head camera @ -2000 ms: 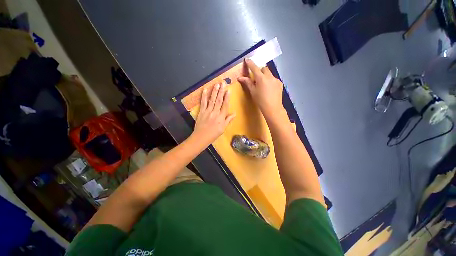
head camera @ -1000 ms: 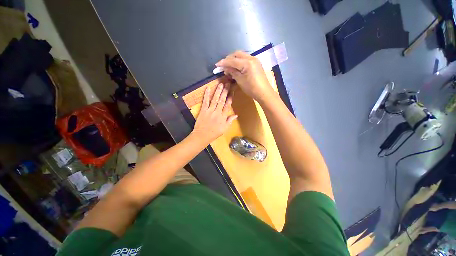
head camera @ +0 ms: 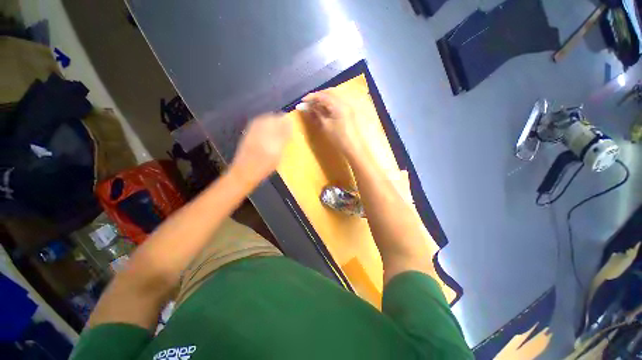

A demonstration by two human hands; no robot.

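The tan-yellow card pattern piece [head camera: 317, 186] lies on a slightly larger dark fabric panel [head camera: 394, 126], which shows as a dark border. A shiny wrapped pattern weight [head camera: 341, 200] sits on the card, partly behind my right forearm. My right hand [head camera: 329, 114] is over the top edge of the card, with white tailor's chalk [head camera: 303, 106] at its fingertips. My left hand [head camera: 266, 143] is blurred at the card's upper left corner; its fingers and any hold are unclear. A faint clear ruler [head camera: 243, 105] lies on the table beyond the top edge.
The grey-blue table [head camera: 493, 162] bears dark cut pieces [head camera: 496, 46] at the far right and a metal electric cloth cutter [head camera: 581, 140] with a black cord. Left of the table are a red-orange bag [head camera: 158, 186], dark cloth and paper scraps. Torn tan card [head camera: 524, 344] lies at lower right.
My left hand has lifted from its flat spread on the card and moved left. The ruler has shifted off the card's top edge. My right hand with the chalk has moved slightly down.
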